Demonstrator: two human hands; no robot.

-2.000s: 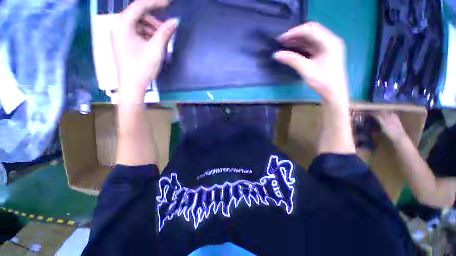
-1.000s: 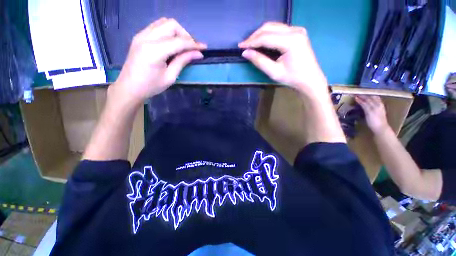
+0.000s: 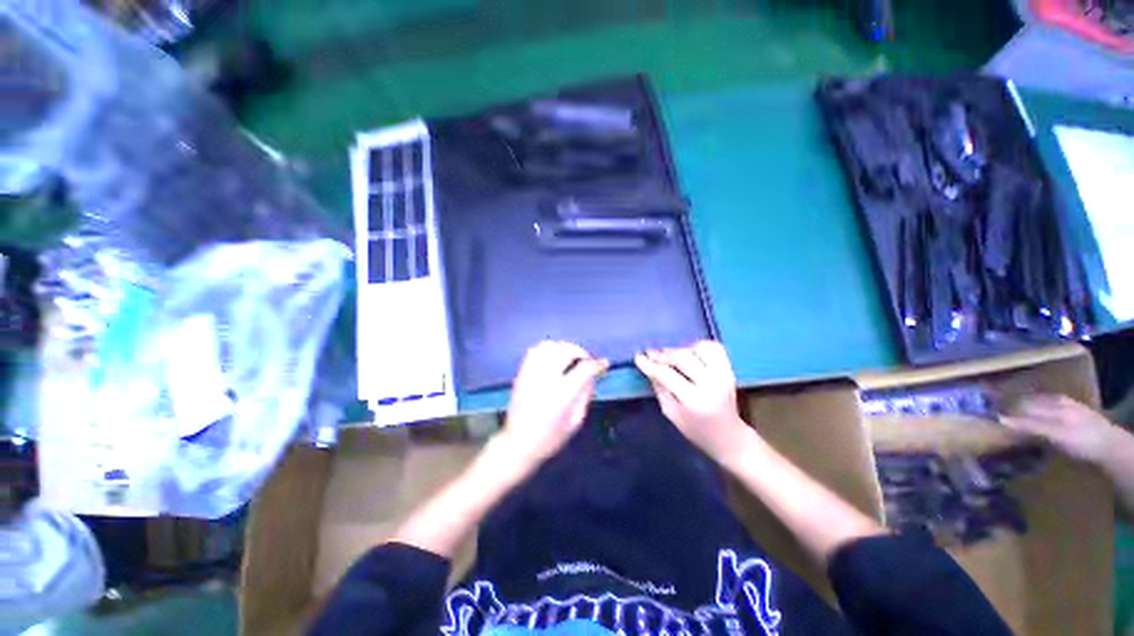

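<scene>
My left hand (image 3: 550, 395) and my right hand (image 3: 691, 388) are close together at the near edge of the black work tray (image 3: 585, 298). A thin dark strip part (image 3: 621, 363) shows small and blurred between their fingertips, an end pinched in each hand. Other black strip parts (image 3: 607, 230) lie on the tray's middle and far part. The white adhesive sheet (image 3: 404, 336), with black rectangles in a grid at its far end, lies along the tray's left edge.
A second parts tray (image 3: 958, 224) heaped with black strips stands at the right. A clear plastic bag (image 3: 199, 385) lies far left. A carton of parts (image 3: 808, 454) is lower right, with a coworker's hand (image 3: 1069, 426) over it. Another carton (image 3: 373, 485) is lower left.
The view has tilted up and shows more of the bench. My hands remain together at the tray's near edge, pinching the strip. The coworker's hand has moved within the carton area.
</scene>
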